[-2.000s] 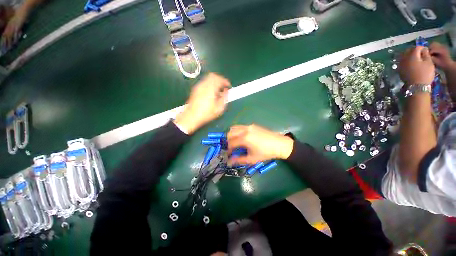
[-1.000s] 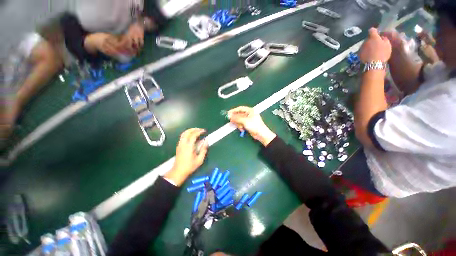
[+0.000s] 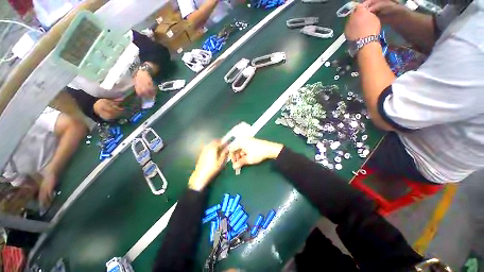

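My left hand (image 3: 208, 163) and my right hand (image 3: 255, 152) are close together over the pale rail. A white loop-shaped housing (image 3: 240, 130) shows between and behind the fingers, its solid end up. My right fingers also pinch a small pale part near the housing. Which hand bears the housing's weight is partly hidden. Blue battery cells (image 3: 236, 218) lie heaped on the green surface below my hands, with dark wired parts (image 3: 218, 241) beside them.
Fitted housings (image 3: 154, 178) lie on the belt at left, empty housings (image 3: 243, 78) further up. Green and white pieces (image 3: 305, 110) are heaped at right, near a neighbour's arm (image 3: 371, 64). People work across the belt. A pale rail (image 3: 297, 85) crosses diagonally.
The view has swung, showing more of the far side. My hands have come together, and the lone white housing that lay on the belt is now at my hands.
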